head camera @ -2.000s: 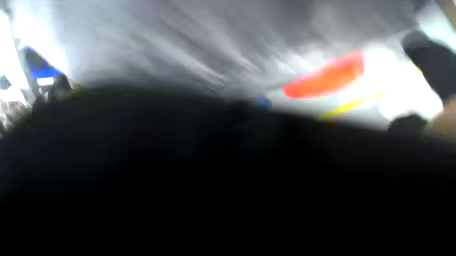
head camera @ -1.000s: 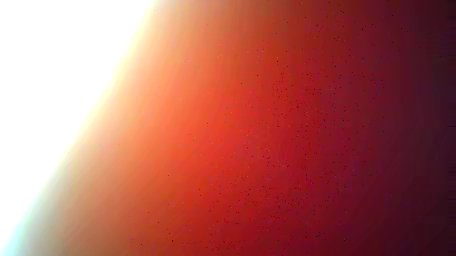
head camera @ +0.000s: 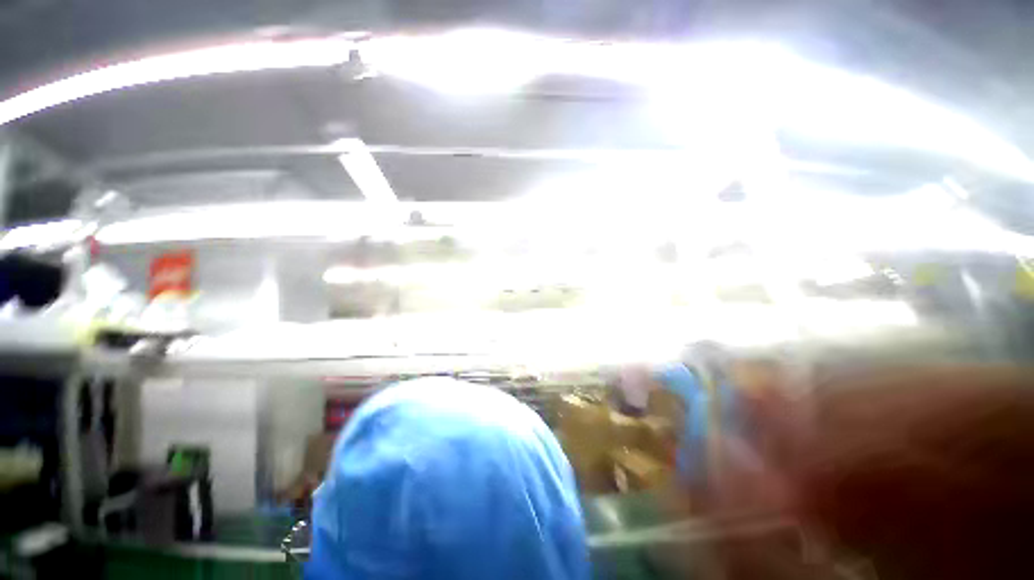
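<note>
A rounded light-blue cloth cap (head camera: 448,487) fills the lower middle, seemingly on a person's head close in front; a thin wire-like edge shows at its left side. A large blurred reddish-brown shape (head camera: 930,476) covers the lower right, very near the lens. It may be my right hand, but its fingers and anything it holds cannot be made out. My left hand is not visible.
Bright ceiling lights (head camera: 365,176) glare across the top. A white cabinet or panel (head camera: 198,436) stands at the left. Brown cartons (head camera: 612,448) and a blurred person in blue (head camera: 688,414) are behind the cap. A red sign (head camera: 171,274) hangs at the left.
The close red-orange blur that filled most of the view has shrunk to the lower right. The hall, ceiling lights and blue cap now show.
</note>
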